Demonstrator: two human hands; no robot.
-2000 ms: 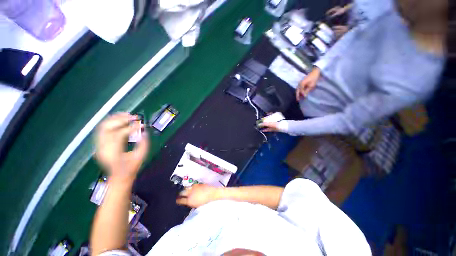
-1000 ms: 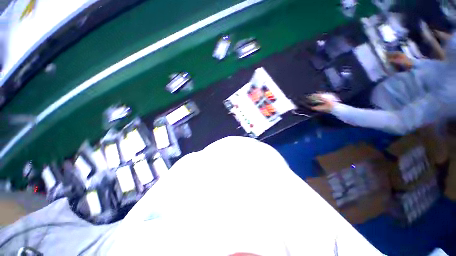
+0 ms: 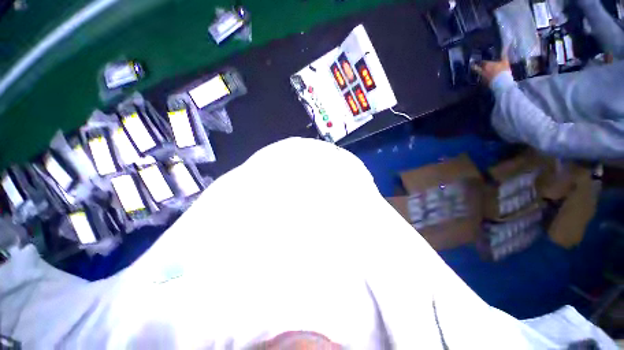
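Neither of my hands is in the picture; only my white clothing shows below. The white test box (image 3: 347, 83) stands on the black bench in front of me, tilted in view, with lit red readouts and a row of green and red buttons. To its left lie several phone half-assemblies (image 3: 182, 128) with white batteries and yellow strips, in or on clear crinkled protective bags (image 3: 217, 117). One of them (image 3: 209, 91) lies nearest the test box, apart from it. A thin white cable (image 3: 401, 114) lies at the box's right side.
The green conveyor belt (image 3: 171, 37) carries spaced units at the back. A person's hand (image 3: 494, 68) is at black fixtures (image 3: 457, 65) on the right. Open cardboard cartons (image 3: 438, 229) with pale items stand on the blue floor.
My hands, seen two seconds ago, are out of view. The view has swung left and down over the bagged units. The other person's hand has moved from beside the test box to the black fixtures.
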